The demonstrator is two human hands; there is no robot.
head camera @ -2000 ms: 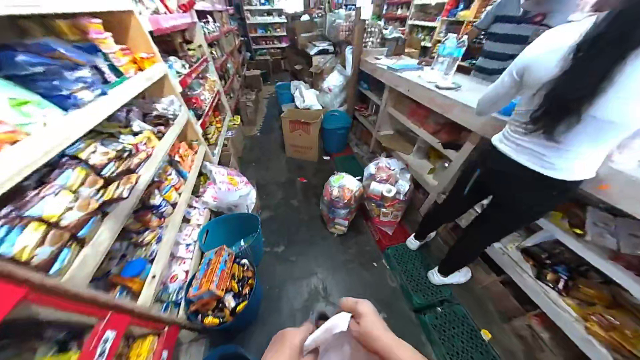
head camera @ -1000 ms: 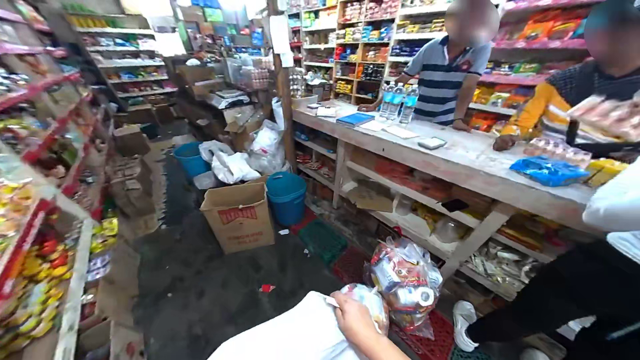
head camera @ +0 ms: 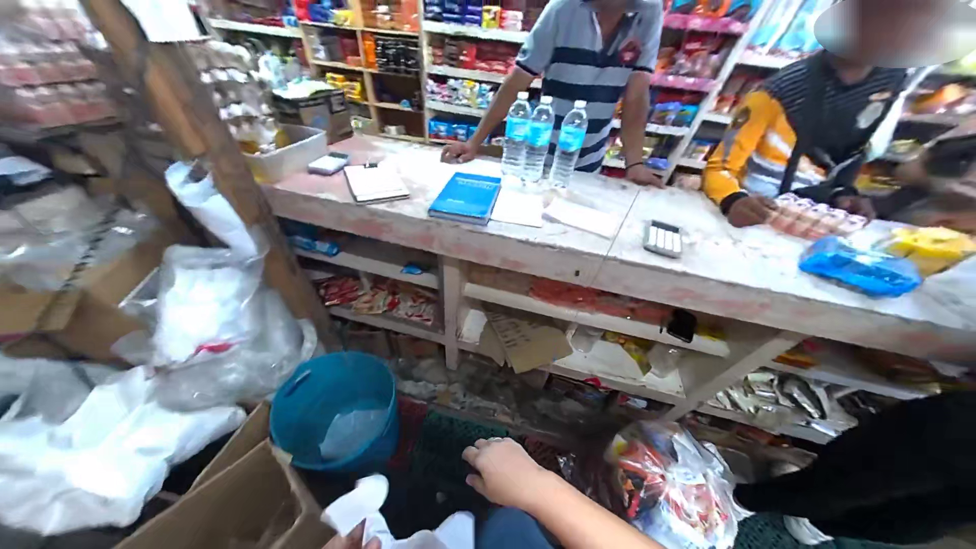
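My right hand (head camera: 507,471) reaches out low in the middle of the view, its fingers curled downward; whether anything is between them cannot be told. My left hand (head camera: 352,538) shows only its fingertips at the bottom edge, holding a white plastic bag (head camera: 404,526). Left of the right hand is a blue plastic bucket (head camera: 335,412) with a clear plastic piece inside. An open cardboard box (head camera: 229,503) stands beside the bucket. To the right of my right hand, a clear plastic bag of packaged goods (head camera: 675,484) sits on the floor.
A long counter (head camera: 534,255) bears water bottles (head camera: 568,145), a blue book (head camera: 465,198) and a calculator (head camera: 662,239). Two people are behind it. A wooden post (head camera: 206,145) and white plastic bags (head camera: 99,450) are at left. A dark-clothed leg (head camera: 862,465) is at lower right.
The view has swung right toward the counter. My right hand, on a clear bag of goods one second ago, is now off it. The white bag stays with my left hand.
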